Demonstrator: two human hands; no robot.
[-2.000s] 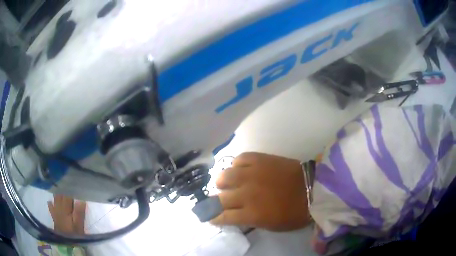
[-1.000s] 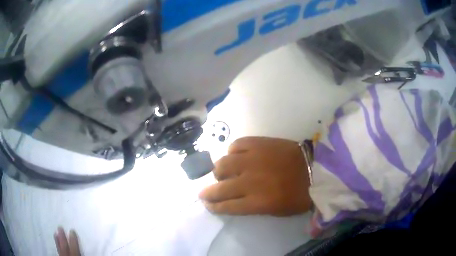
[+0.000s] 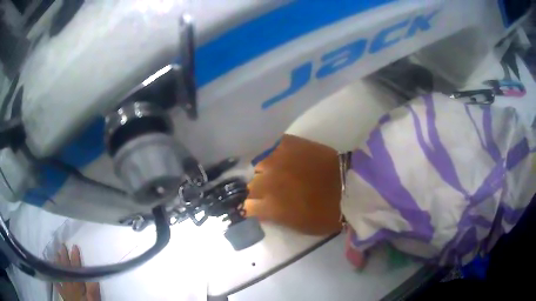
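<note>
White cloth, washed out by the lamp, lies under and left of the needle area of the sewing machine. My left hand lies on the cloth at the lower left, fingers apart, partly behind the curved metal guard. My right hand is on the machine bed, right beside the presser foot area. Its fingertips are hidden behind the foot parts and glare, so whether it holds cloth cannot be told. A grey block sits just below its fingers.
The tension dial juts from the machine head. Thread snips lie at the far right, partly behind my patterned sleeve. The bed's front edge, a dark seam, runs below my right hand, with the pale table in front.
My right hand has moved in behind the foot area, covering the round bed plate. The cloth no longer shows below that hand, and the bed edge is exposed. More of my left hand shows.
</note>
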